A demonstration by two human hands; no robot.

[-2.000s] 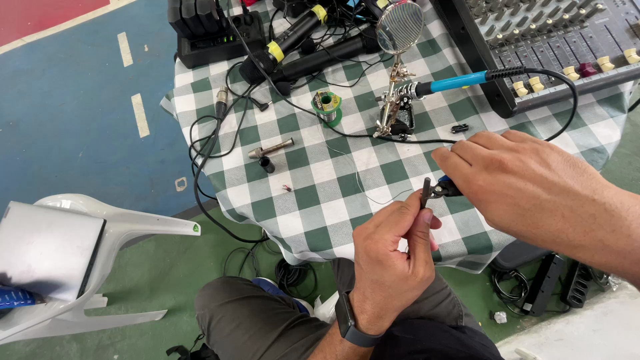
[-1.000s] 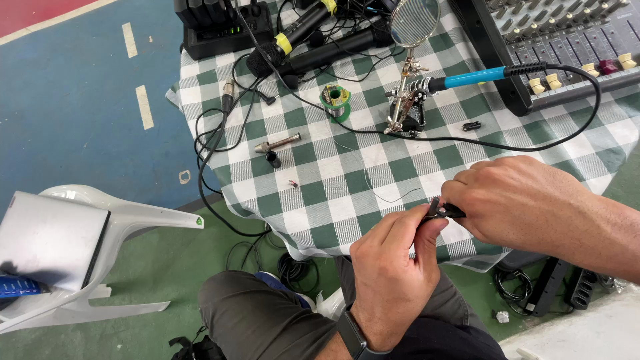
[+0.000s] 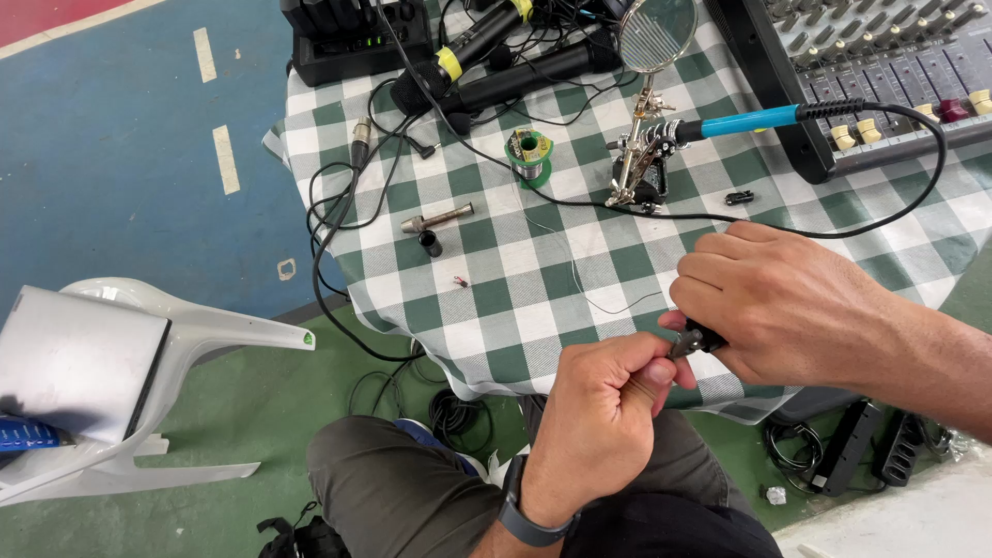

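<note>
Near the table's front edge, my right hand [image 3: 775, 302] grips a small dark-handled hand tool [image 3: 687, 344], seemingly pliers or cutters, whose metal jaws point left. My left hand [image 3: 612, 395] meets the jaws with thumb and forefinger pinched on something small, mostly hidden by the fingers. A thin strand of solder wire [image 3: 574, 267] trails over the checked cloth from a green solder spool [image 3: 529, 157]. Behind, a blue soldering iron [image 3: 748, 122] rests in a helping-hands stand [image 3: 642, 167] with a magnifying glass [image 3: 657, 35]. A small black part [image 3: 738, 198] lies beside the iron's cable.
On the left are a metal connector piece [image 3: 438, 218], a black sleeve [image 3: 430, 244] and a tiny red-and-dark scrap [image 3: 461, 281]. Microphones [image 3: 527, 81], cables and a charging dock [image 3: 360, 46] stand behind. An audio mixer [image 3: 868, 85] fills the back right. A white chair [image 3: 225, 329] holds a laptop [image 3: 85, 360].
The tool in my right hand has turned, so its metal jaws show now. Both hands stay together near the table's front edge.
</note>
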